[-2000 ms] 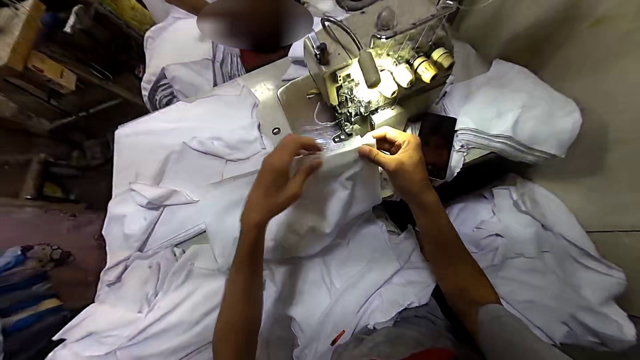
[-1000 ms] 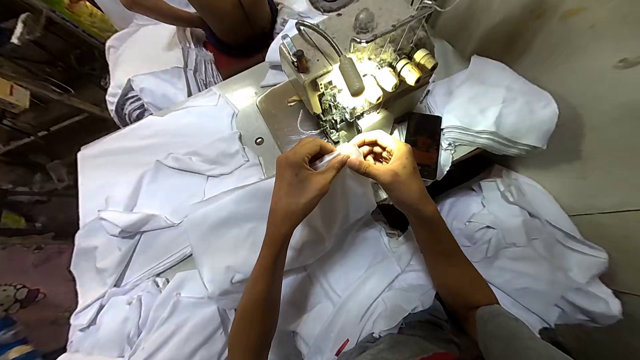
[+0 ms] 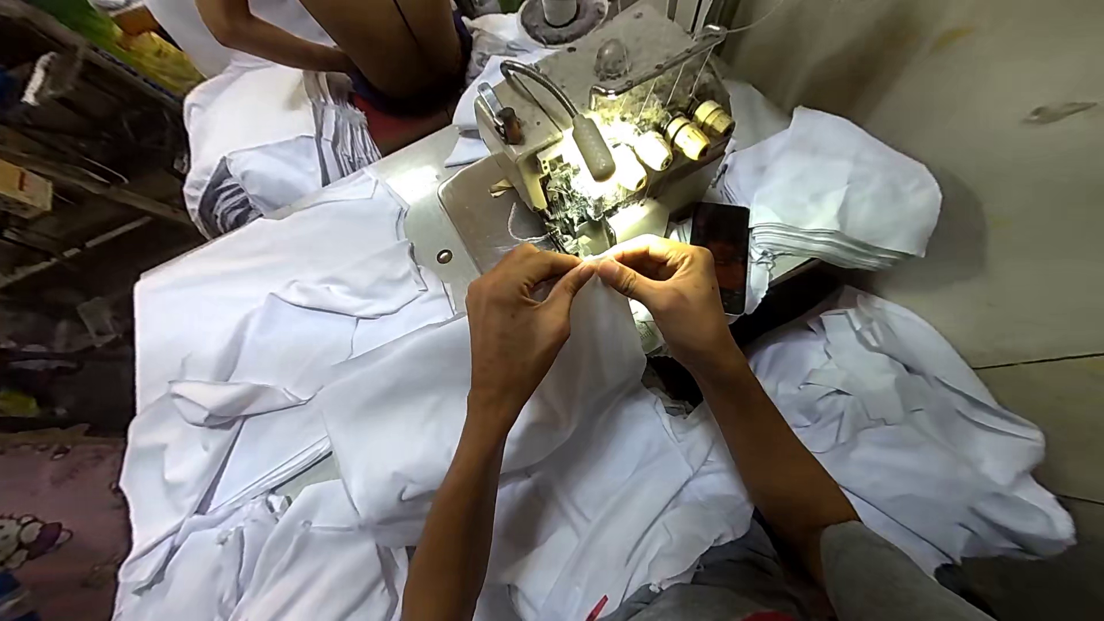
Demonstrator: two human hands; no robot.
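White fabric (image 3: 595, 328) hangs from the fingertips of both hands, just in front of an overlock sewing machine (image 3: 561, 155). My left hand (image 3: 526, 315) pinches the cloth edge between thumb and fingers. Almost touching it, my right hand (image 3: 668, 289) pinches the same edge from the other side. A gooseneck lamp (image 3: 592, 147) lights the needle area, where thread and lint show. Yellowish tension knobs (image 3: 687, 136) line the machine's front. The exact fold between the fingertips is too small to tell.
White cut pieces (image 3: 259, 310) spread over the table at left. A stack of folded white cloth (image 3: 845, 190) and a dark phone (image 3: 721, 250) lie right of the machine. More white fabric (image 3: 897, 414) is heaped at lower right. Another person's arm (image 3: 276, 41) is at upper left beside stacked cloth (image 3: 267, 129).
My hands were apart on the cloth two seconds ago; they have come together at its edge, in front of the machine. The other person's arm and leg have come further into view.
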